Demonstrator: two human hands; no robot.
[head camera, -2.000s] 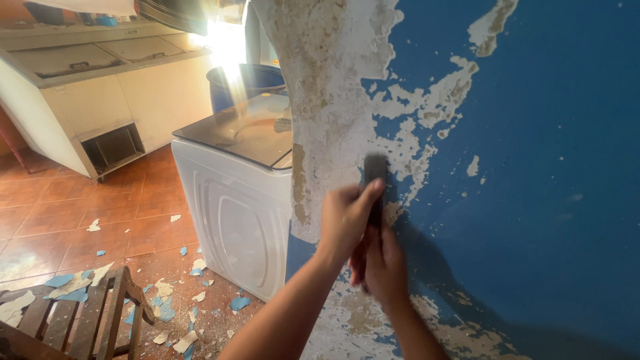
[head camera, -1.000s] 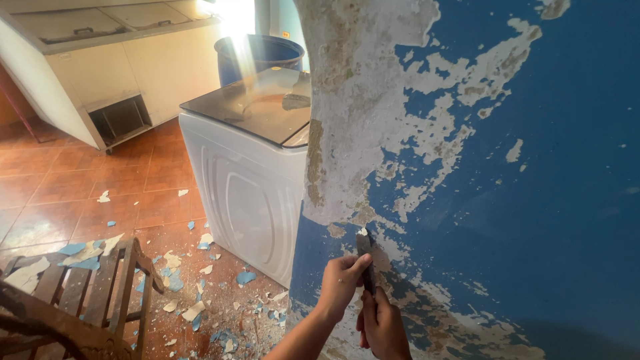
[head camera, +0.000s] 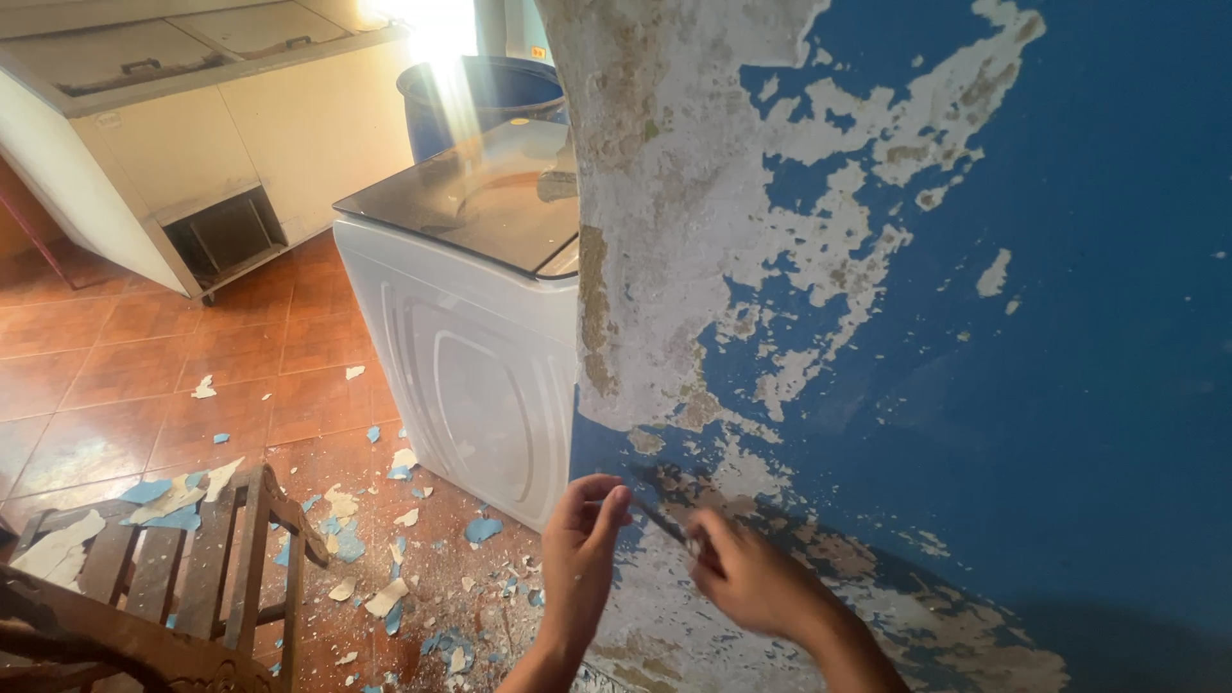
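A wall with peeling blue paint (head camera: 1059, 433) and bare whitish plaster (head camera: 674, 241) fills the right of the view. Low in front of it, my right hand (head camera: 756, 573) is closed around a thin dark scraping tool (head camera: 662, 523), which slants up to the left. My left hand (head camera: 585, 544) is at the tool's far end, thumb and fingertips close to its tip; whether they pinch it is not clear. The exact form of the blade is hard to make out.
Left of the wall stands a white washing machine (head camera: 462, 385) with a dark lid, a blue barrel (head camera: 481, 91) behind it. A chest freezer (head camera: 318, 125) is farther back. Paint flakes (head camera: 387, 597) litter the tiled floor (head camera: 125, 385) and a slatted wooden chair (head camera: 183, 568) at lower left.
Both hands were together on the tool against the wall; now they are apart, the left near its tip. They have come lower along the wall since two seconds ago.
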